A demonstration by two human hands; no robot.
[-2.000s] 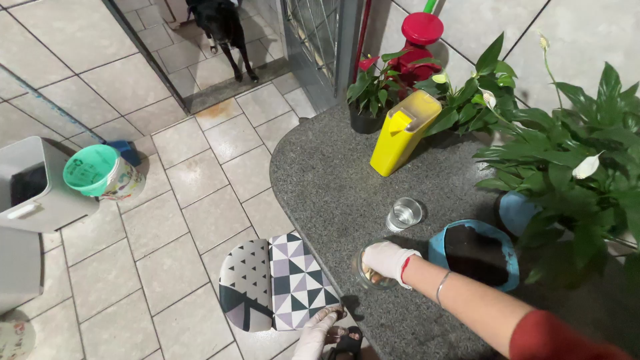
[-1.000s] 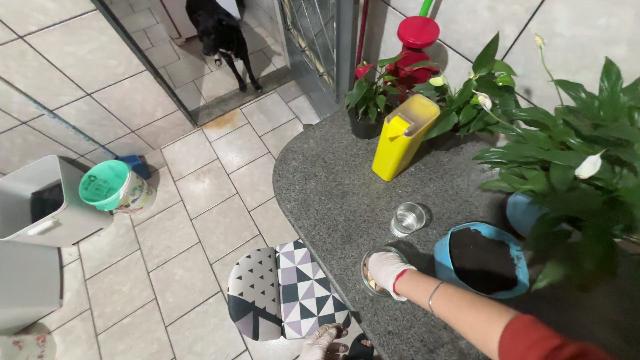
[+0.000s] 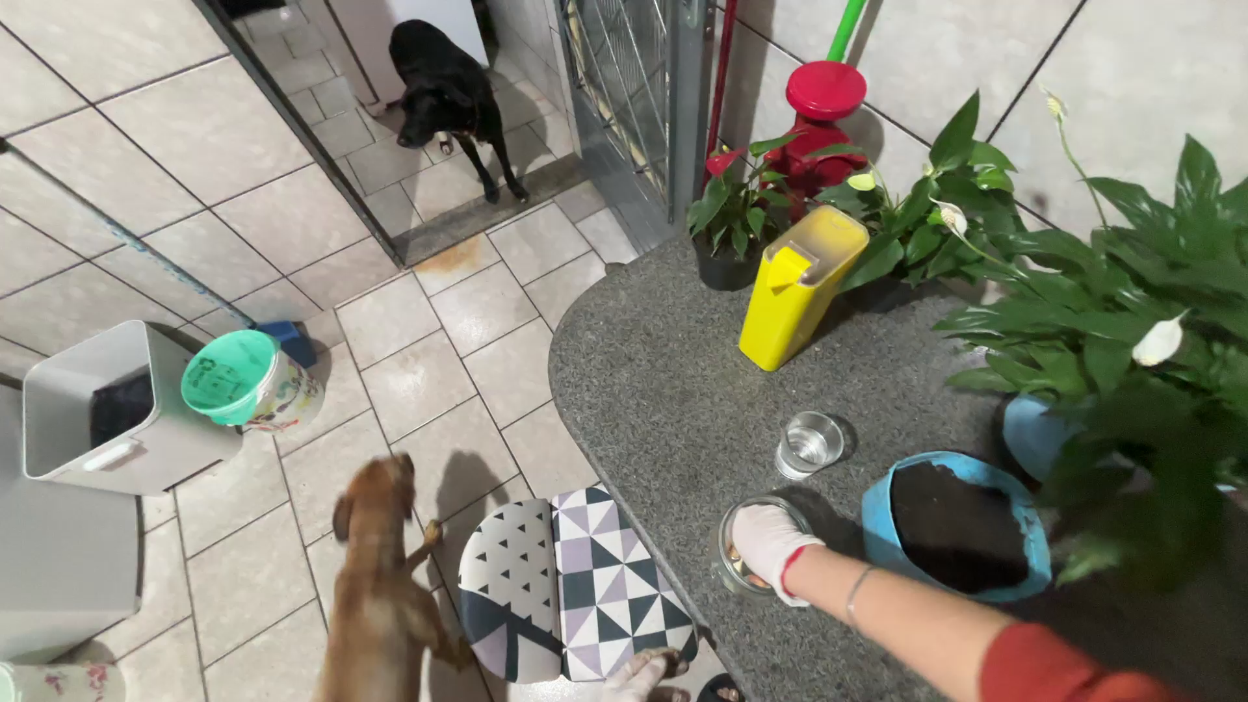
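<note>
My right hand (image 3: 770,544), in a white glove with a red cuff, reaches into a round glass bowl (image 3: 726,561) of small brownish pieces on the granite counter (image 3: 663,390); its fingertips are hidden. My left hand (image 3: 639,675), gloved, is at the bottom edge beside the counter, partly cut off, and its grip is unclear. A glass of clear liquid (image 3: 811,444) stands just behind the bowl. To the right is a blue pot of dark soil (image 3: 960,526). A yellow plastic container (image 3: 801,288) stands farther back.
Potted peace lilies (image 3: 1102,331) and a small red-flowered plant (image 3: 731,219) line the wall side. A patterned cushioned seat (image 3: 585,585) adjoins the counter. A brown dog (image 3: 375,595) is on the floor at left, a black dog (image 3: 448,93) at the doorway. Bins (image 3: 127,419) and a bucket (image 3: 234,375) stand left.
A brown dog has come into view at the lower left. The black dog has lowered its head and shifted at the doorway. My right hand remains at the glass bowl.
</note>
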